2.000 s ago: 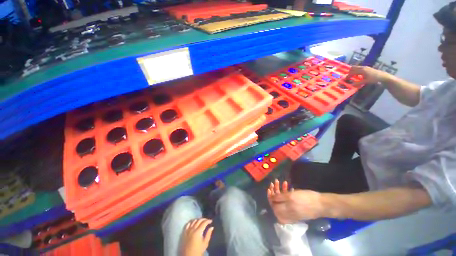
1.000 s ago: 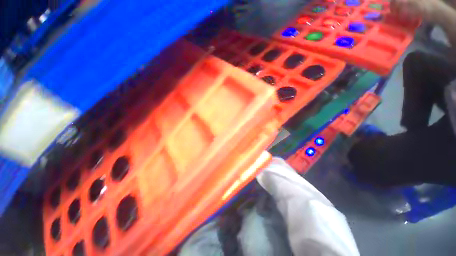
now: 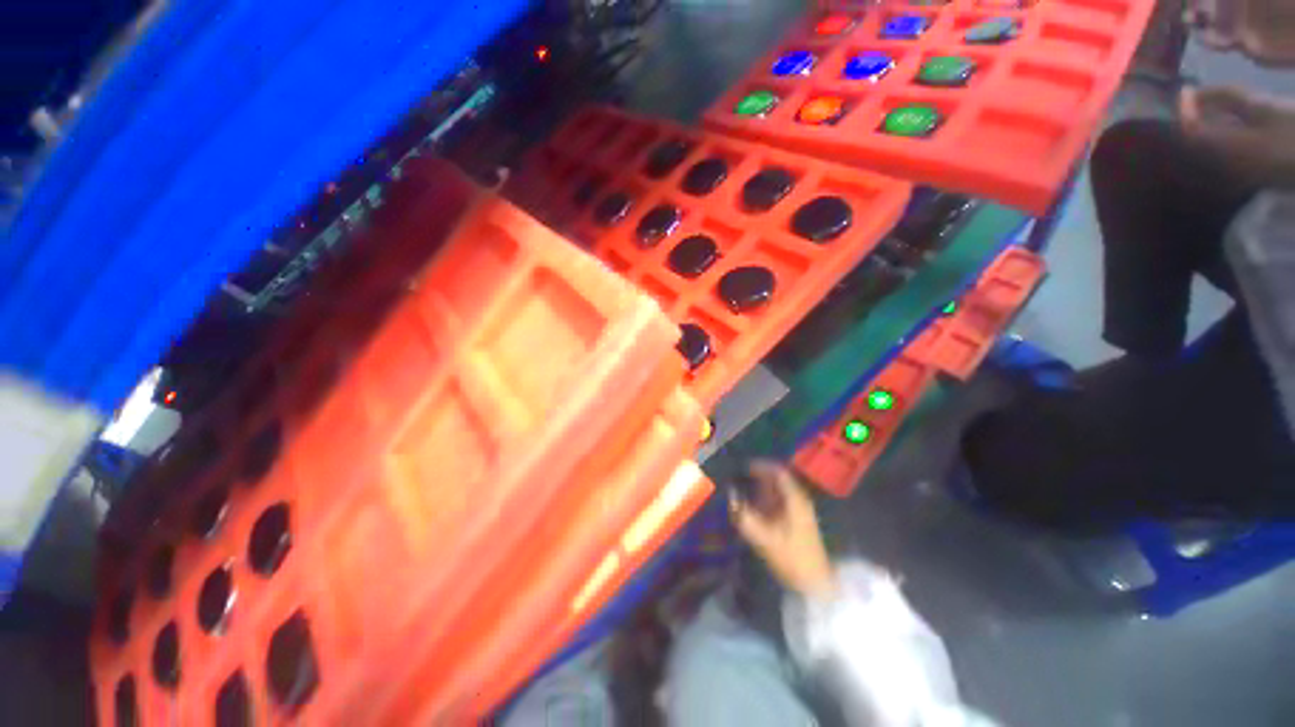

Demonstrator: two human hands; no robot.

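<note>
My right hand (image 3: 784, 534), in a white sleeve, is at the shelf's front edge, right of the big tray stack. Its fingers hold a small dark round unit (image 3: 761, 493); its face cannot be read. The stack of orange-red compartment trays (image 3: 469, 490) fills the left; its top tray holds black discs at the lower end and bare pockets at the upper end. Behind it another orange-red tray (image 3: 790, 264) holds rows of black discs. My left hand is not in view.
A tray of lit green, blue and red units (image 3: 980, 165) lies at the upper right. Narrow tray pieces (image 3: 821, 463) with two green lights lie at the shelf edge. A blue beam (image 3: 213, 185) crosses the upper left. A neighbour's hand (image 3: 1236, 128) and dark-clad legs are at right.
The view has swung and tilted toward the right. My right hand now shows with a dark unit at its fingertips. The lights on the narrow piece changed from blue to green.
</note>
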